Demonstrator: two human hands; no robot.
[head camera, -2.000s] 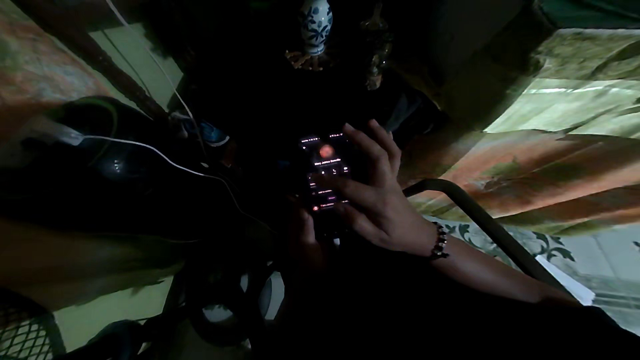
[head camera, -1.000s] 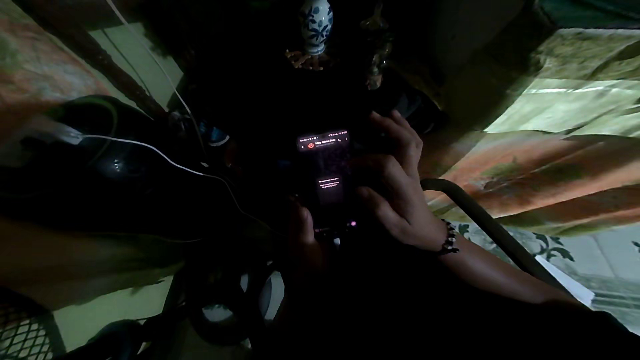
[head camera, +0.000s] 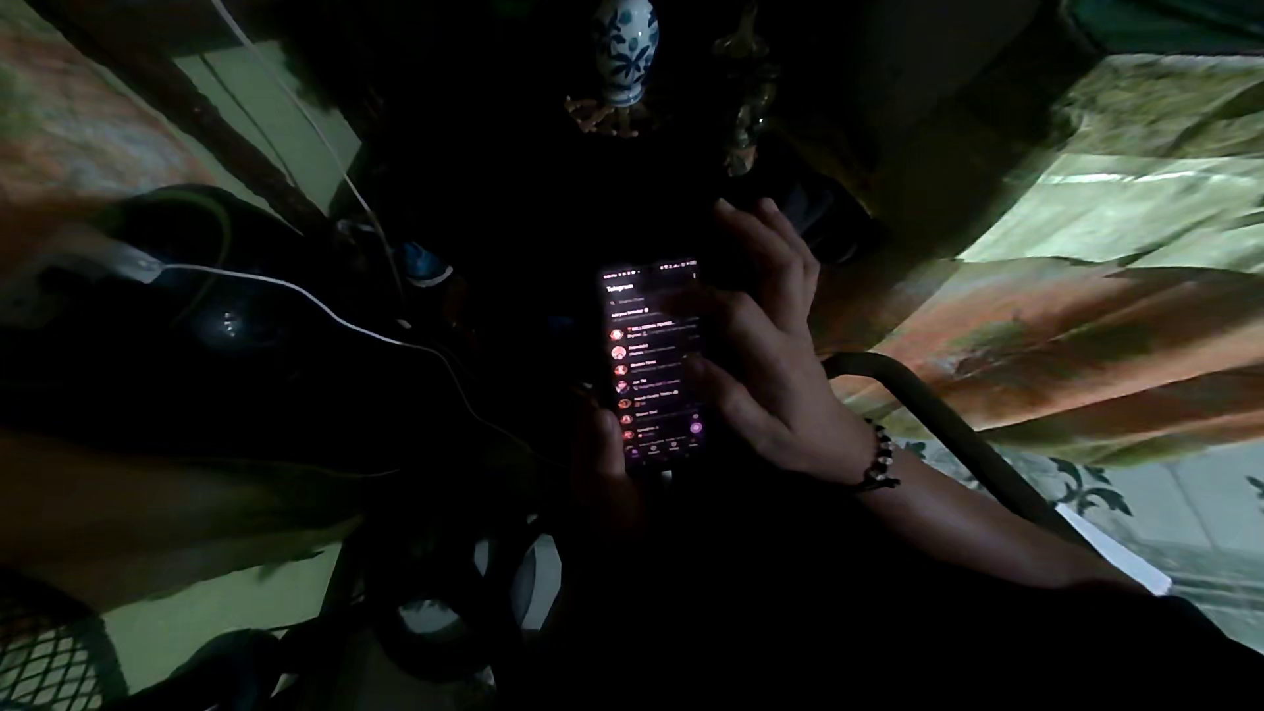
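A smartphone (head camera: 654, 375) with a lit, dark-themed screen showing a list stands out in the middle of the dim view. My left hand (head camera: 607, 459) grips its lower left side, with the thumb along the edge; the rest of that hand is lost in shadow. My right hand (head camera: 780, 365), with a beaded bracelet (head camera: 879, 456) at the wrist, is over the phone's right side, fingers apart and index finger over the upper screen. Whether a fingertip touches the glass I cannot tell. A white cable (head camera: 326, 311) runs from the left toward the phone and fades into the dark.
A blue-and-white porcelain vase (head camera: 626, 49) stands beyond the phone, beside a dark ornament (head camera: 748, 109). A curved dark metal bar (head camera: 948, 434) passes on the right, near patterned curtain fabric (head camera: 1086, 346). At lower left is a black mesh guard (head camera: 54, 652).
The phone's screen has changed from other views to a list. My right hand moved right and off the screen's middle, then back slightly over its right side. My left hand keeps its hold.
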